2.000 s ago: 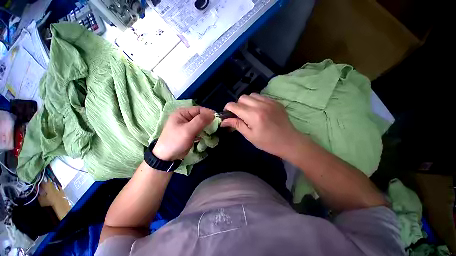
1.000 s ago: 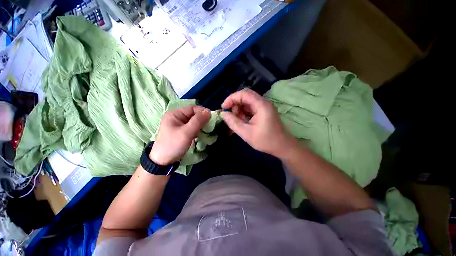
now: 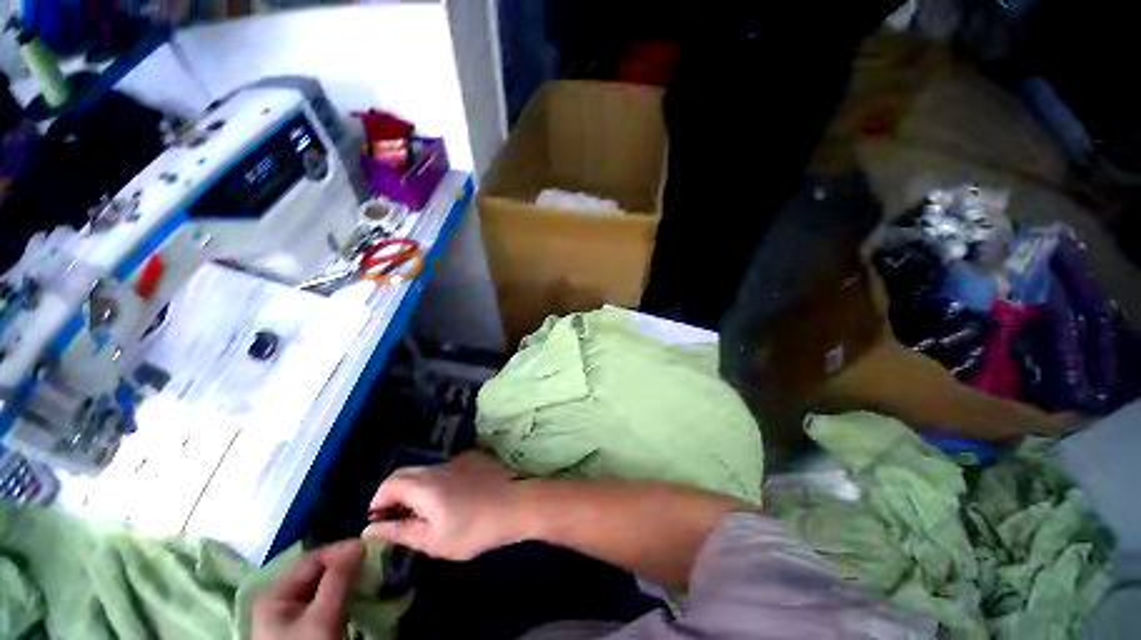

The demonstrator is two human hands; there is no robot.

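Observation:
The light green crinkled garment point(image 3: 138, 578) lies over the table's near edge at the lower left, cut off by the frame. My left hand point(image 3: 307, 590), blurred and partly cut off at the bottom edge, pinches the garment's edge. My right hand point(image 3: 444, 506) is just to its right, fingers curled with the fingertips near that edge. A small dark thing, seemingly the thread snips point(image 3: 392, 513), shows between its fingers, mostly hidden.
A sewing machine point(image 3: 225, 188), orange-handled scissors point(image 3: 392, 260), a black ring-like object point(image 3: 263, 345) and paper are on the table. A green garment pile point(image 3: 626, 406) is right of the hands, a looser green heap point(image 3: 932, 500) farther right. An open cardboard box point(image 3: 569, 238) stands behind; another holds mixed cloth point(image 3: 1001, 313).
The view has swung up and right, bringing in the machine, scissors and boxes. The hands now show lower left, still close together at the garment's edge.

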